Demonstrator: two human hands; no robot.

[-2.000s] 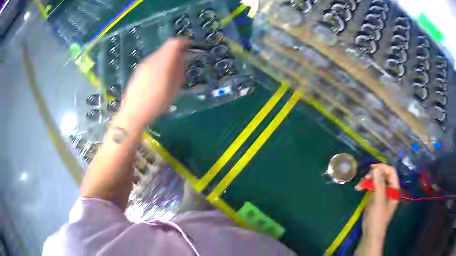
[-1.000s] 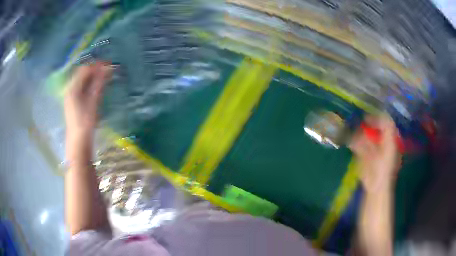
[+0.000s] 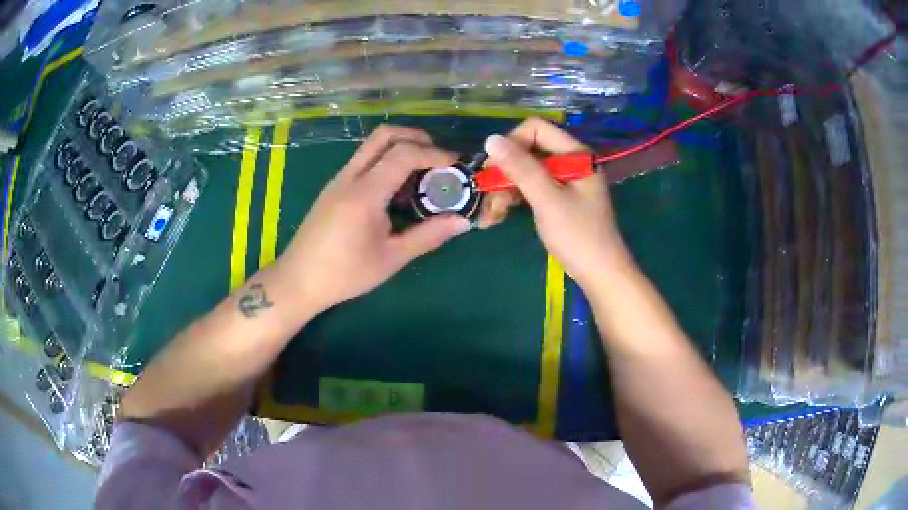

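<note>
My left hand (image 3: 363, 214) grips a small round speaker driver (image 3: 445, 190) with a black rim, a silver-white ring and a pale centre. It is held above the green mat. My right hand (image 3: 558, 199) holds a red probe or clip (image 3: 538, 172) by its handle. The probe's tip meets the right side of the driver's rim; whether it touches cannot be told. A thin red wire (image 3: 677, 127) runs from the handle to the upper right. The gold-and-silver disc seen before is not visible now.
A clear tray (image 3: 184, 204) with rows of round parts lies at left. A large tray stack (image 3: 339, 65) spans the back. Another stack with tan layers (image 3: 811, 249) stands at right. A dull red flat block (image 3: 645, 162) lies right of my right hand. A green label (image 3: 370, 394) is on the front edge.
My left hand has moved from the left tray to the middle and now holds a driver. My right hand has brought the red probe to it. The view has turned and steadied.
</note>
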